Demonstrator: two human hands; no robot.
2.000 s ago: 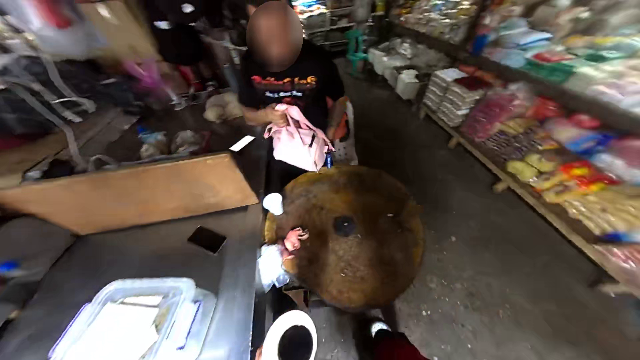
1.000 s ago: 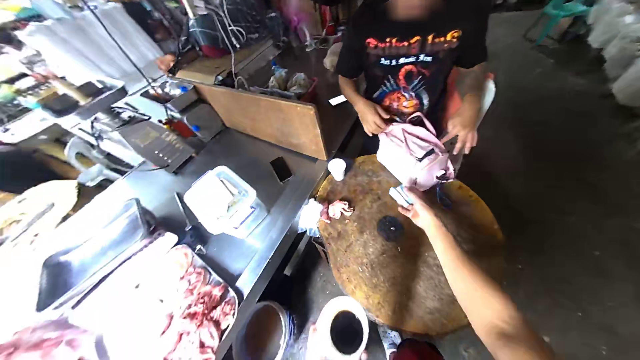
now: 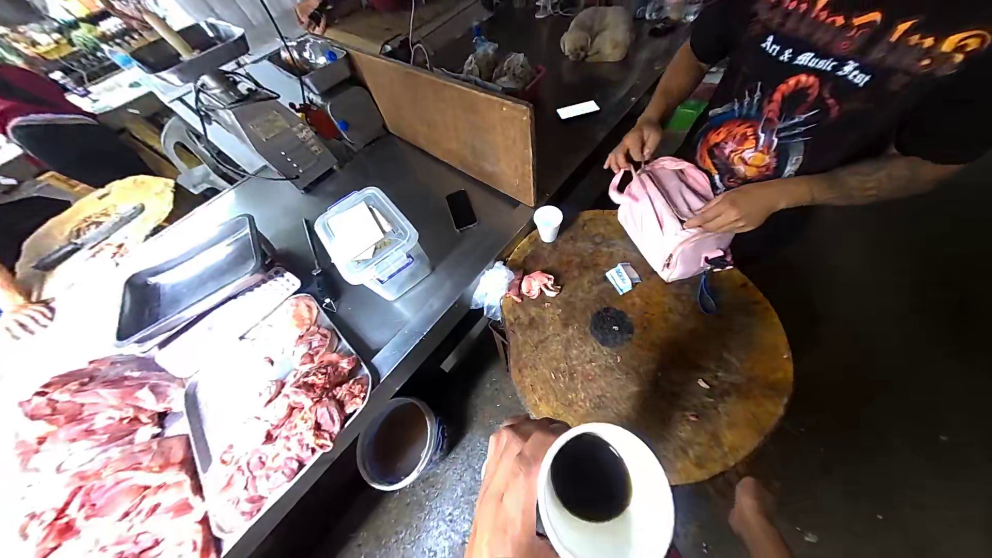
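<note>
My left hand (image 3: 515, 484) grips a white cup (image 3: 651, 500) holding dark liquid, low in the view over the near edge of a round wooden chopping block (image 3: 697, 349). To the right of the cup, at the bottom edge, part of my right hand (image 3: 752, 504) shows; its fingers cannot be made out. A small blue and white box (image 3: 622, 277) rests on the block. Near it are pieces of raw meat (image 3: 539, 284), a round dark disc (image 3: 611, 327) and a small white cup (image 3: 548, 223). Across the block, a person holds a pink backpack (image 3: 666, 217).
At left, a metal counter (image 3: 418, 170) bears a metal tray of raw meat (image 3: 310, 395), a dark tray (image 3: 194, 271), a lidded plastic box (image 3: 380, 256), a phone (image 3: 461, 210) and a scale (image 3: 279, 136). A bucket of brown liquid (image 3: 399, 443) stands below. Another person's hand (image 3: 27, 316) is far left.
My right hand has let go of the small box, now on the block, and drawn back toward me. The view has moved closer to the block since the earliest frame.
</note>
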